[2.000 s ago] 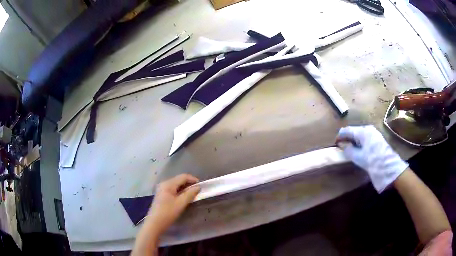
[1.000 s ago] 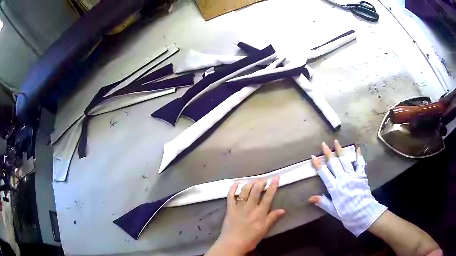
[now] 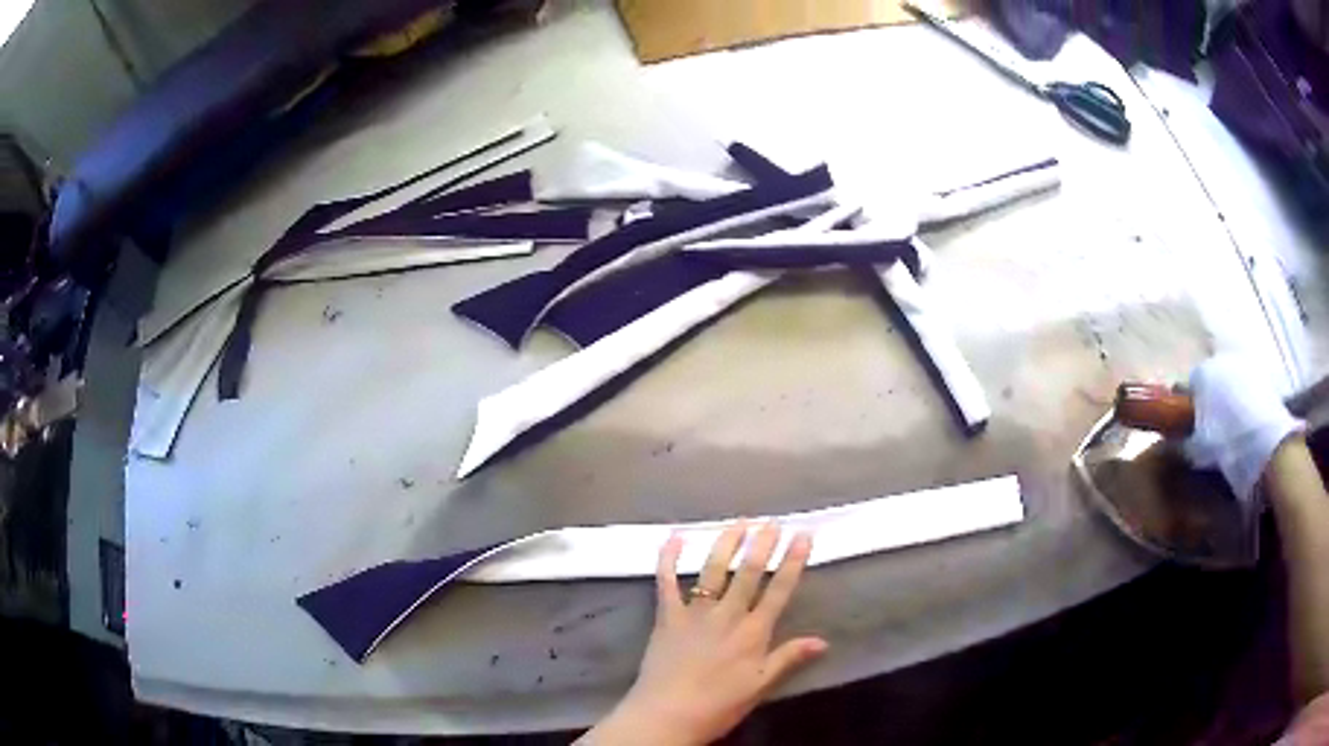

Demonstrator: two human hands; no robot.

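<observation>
A long fabric strip [image 3: 911, 519] lies along the table's near side, mostly white face up, its left end twisted to dark purple and flared. My bare left hand [image 3: 722, 627], with a ring, lies flat with fingers spread, fingertips on the strip's middle. My right hand [image 3: 1232, 423], in a white glove, is closed around the orange-brown handle of the steam iron [image 3: 1166, 503]. The iron stands at the right table edge, to the right of the strip's square end. Its rear part is partly hidden by the glove.
A tangled pile of purple and white strips [image 3: 627, 350] lies mid-table. Another bunch of strips [image 3: 204, 364] lies at left. Shears [image 3: 1086, 105] and a cardboard sheet [image 3: 787, 22] lie at the far side. A long dark padded form [image 3: 219, 146] is at back left.
My right hand has left the strip and taken hold of the iron's handle. My left hand has moved from the strip's left part to its middle. The camera view has shifted somewhat.
</observation>
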